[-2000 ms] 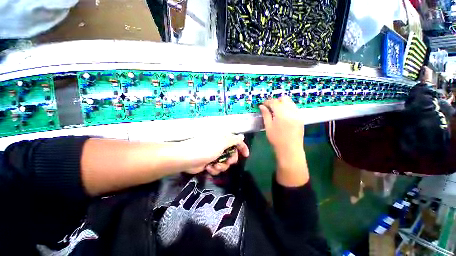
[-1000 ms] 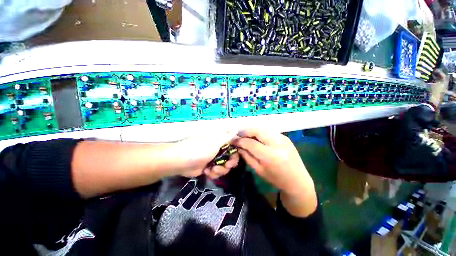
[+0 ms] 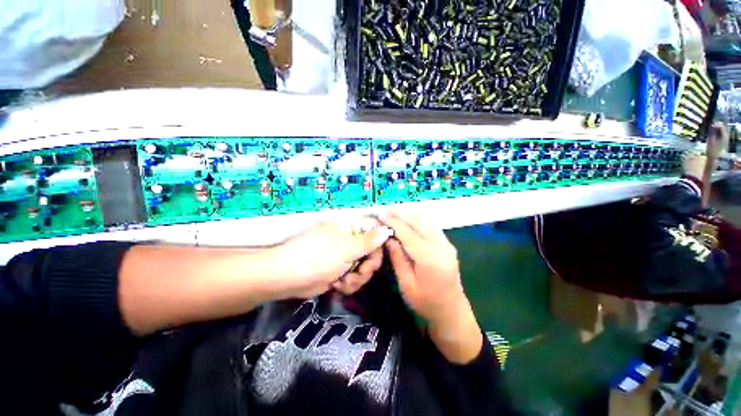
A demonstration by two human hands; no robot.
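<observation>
My left hand [image 3: 341,253] is closed in a loose fist in front of my chest; a little of the dark and yellow-green capacitors [image 3: 355,266] shows between its fingers. My right hand [image 3: 424,264] touches the left hand at the fingertips; a tiny pale bit shows there, but I cannot tell whether the right fingers hold a part. Green circuit board panels [image 3: 317,195] lie end to end in the white rail [image 3: 268,234] just beyond my hands, carrying small white, blue and reddish parts. A dark gap [image 3: 120,185] separates two panels at the left.
A black tray [image 3: 351,81] full of dark and yellow-green capacitors stands behind the rail. A blue bin [image 3: 655,96], a white plastic bag [image 3: 621,36] and a striped yellow-black thing [image 3: 693,99] are at the right. Cardboard [image 3: 183,49] lies back left. Another person's dark sleeve [image 3: 678,236] is at the right.
My right hand has come back from the boards to my left hand and stays there. The capacitors in the left fist show less now. The view has shifted slightly.
</observation>
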